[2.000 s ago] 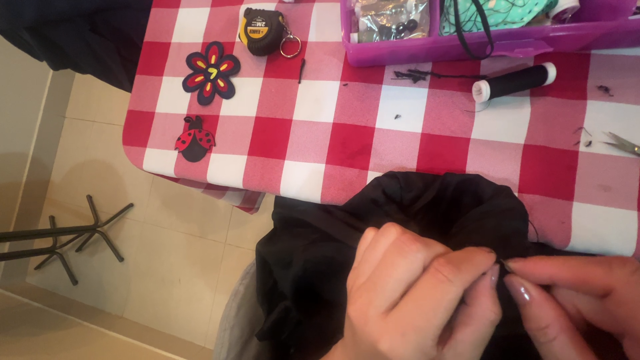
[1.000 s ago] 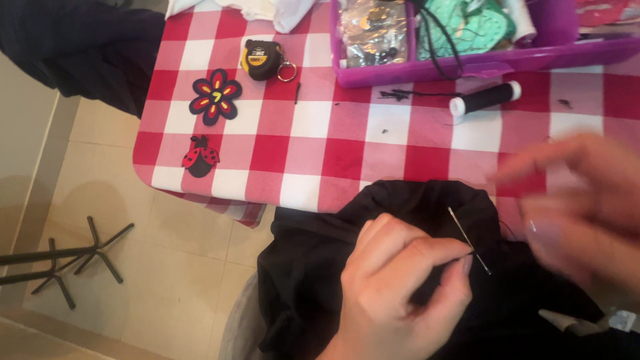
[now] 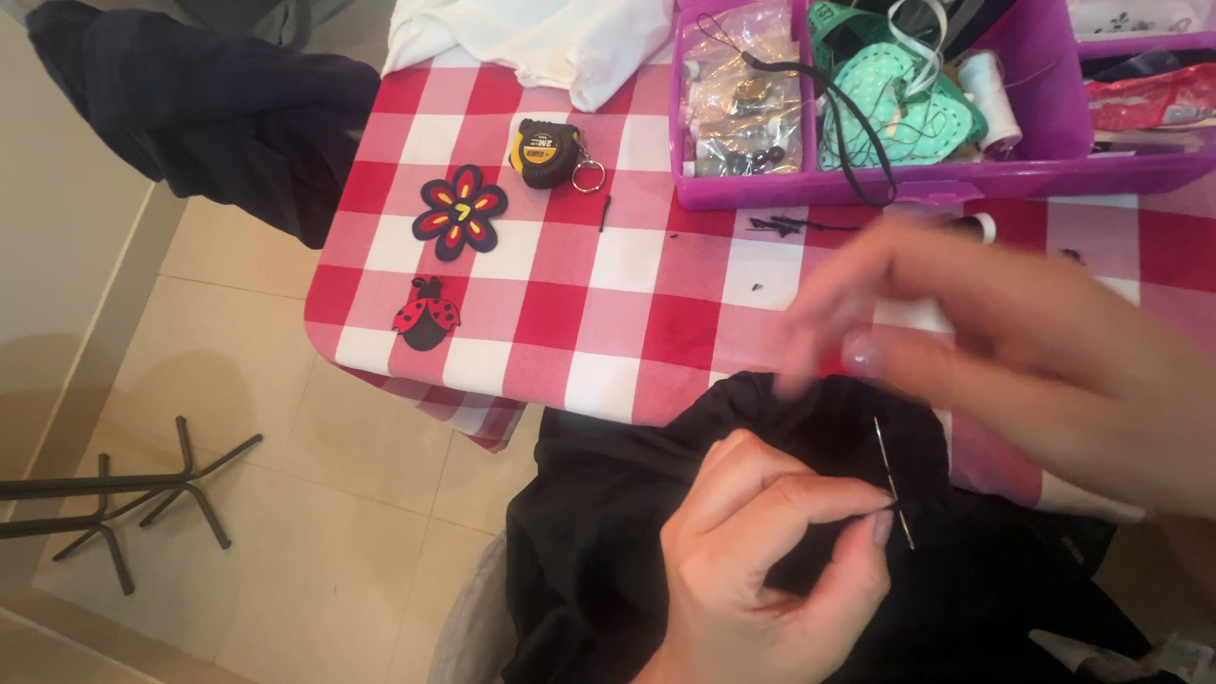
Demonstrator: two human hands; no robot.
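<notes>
Between the thumb and index fingertip of my left hand (image 3: 779,560) is a sewing needle (image 3: 885,456), its two ends sticking out past the fingers. Black thread at the fingertips is too dark to make out well. Blurred by motion, my right hand (image 3: 978,332) is above and to the right of the needle, fingers spread, apparently holding nothing. Black fabric (image 3: 589,532) lies beneath both hands against the table's edge. Partly hidden behind my right hand is a black thread spool (image 3: 986,228).
A purple sewing box (image 3: 741,195) stands at the table's back right. On the checkered tablecloth (image 3: 608,313) lie a tape measure (image 3: 546,154), a flower patch (image 3: 461,213) and a ladybug patch (image 3: 427,315). White cloth (image 3: 560,43) lies at the back; metal legs (image 3: 104,489) are at left.
Two seconds ago both hands' fingertips met over the black fabric; my right hand has since moved away. The needle has come into view in my left fingers.
</notes>
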